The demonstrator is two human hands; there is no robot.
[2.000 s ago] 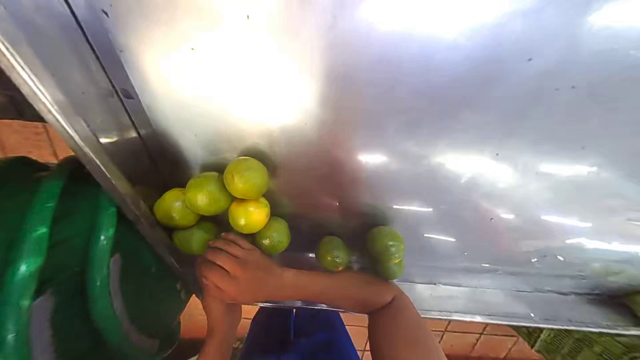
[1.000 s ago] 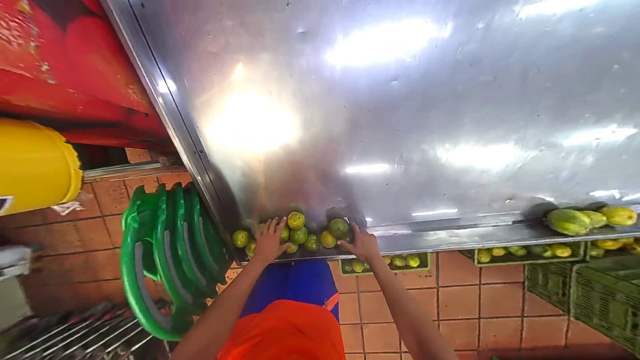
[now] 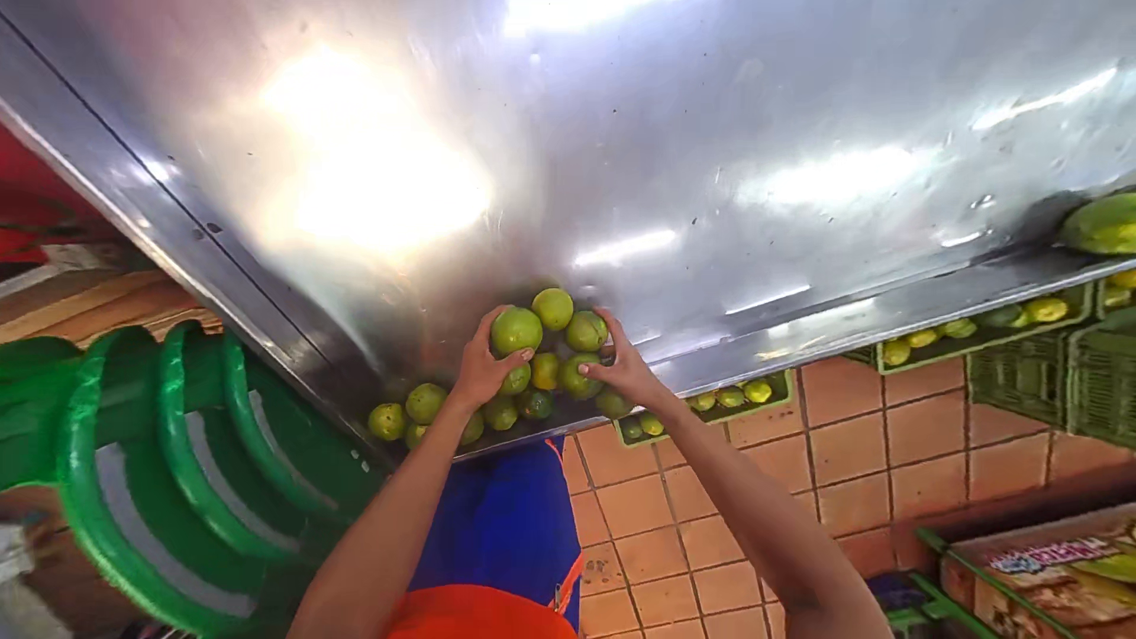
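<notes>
Several green and yellow-green citrus fruits lie heaped along the near edge of a stainless steel table [image 3: 763,98]. Fingers and thumb of my left hand [image 3: 486,362] are curled around a large green citrus fruit [image 3: 516,330]. On the other side of the heap, my right hand [image 3: 628,368] grips a green citrus fruit [image 3: 586,331], with its thumb beside another one [image 3: 579,376] just below. A yellower fruit [image 3: 552,309] sits between the hands at the top of the heap. More fruits, such as a green one [image 3: 426,403], rest left of my left forearm.
Green plastic chairs [image 3: 222,444] stand against the table's left side. Below its raised front lip are crates of citrus [image 3: 772,404] on a tiled floor [image 3: 674,524]. A larger green fruit [image 3: 1105,224] lies at the table's right end. A printed box [image 3: 1056,568] is at lower right.
My hands, together at the heap two seconds ago, are now apart on either side of it. The fruits between them are bunched closer and stacked higher than one second ago. The view has shifted.
</notes>
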